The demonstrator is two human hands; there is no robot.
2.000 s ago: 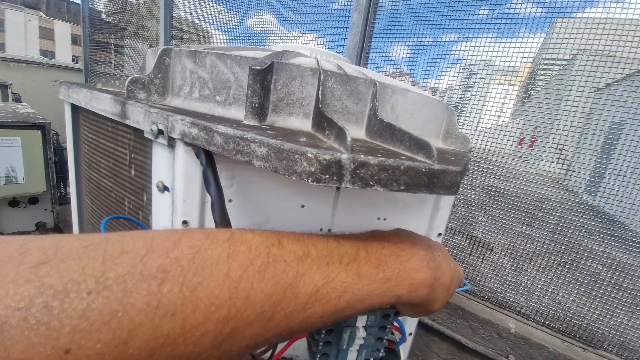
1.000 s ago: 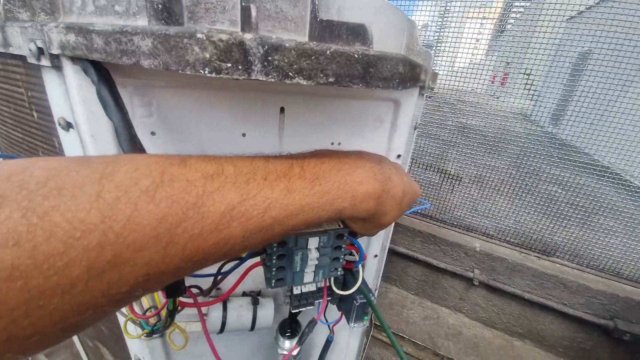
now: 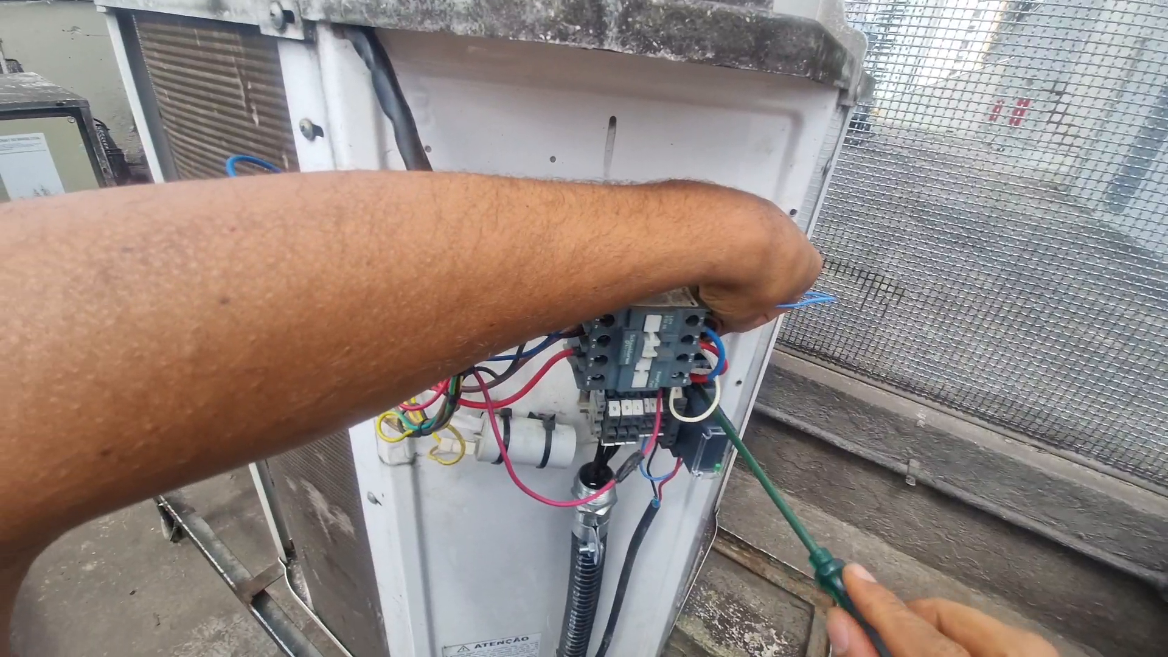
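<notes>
My left hand [image 3: 762,265] reaches across from the left and is curled behind the upper right corner of a grey contactor [image 3: 646,351]; its fingertips are hidden. A blue wire [image 3: 808,300] sticks out beside that hand. At the lower right, my right hand [image 3: 912,620] grips the green handle of a screwdriver [image 3: 771,488], whose green shaft points up-left to the contactor's lower right side. The tip is hard to make out there. A white wire loop [image 3: 696,406] hangs near it. Below the contactor sits a terminal block [image 3: 630,420], with a pink wire [image 3: 520,493] curving beneath.
The parts are on the white metal panel [image 3: 484,566] of an outdoor air-conditioning unit. A white capacitor [image 3: 538,441], bundled wires [image 3: 443,401], a flexible conduit [image 3: 584,566] and a black cable [image 3: 631,566] are nearby. Wire mesh [image 3: 1004,228] stands at right, a metal rail [image 3: 246,584] lower left.
The view has tilted down, showing more wiring. My right hand with the screwdriver handle has come into view; one second ago only a green shaft showed. My left hand stays by the panel's right edge.
</notes>
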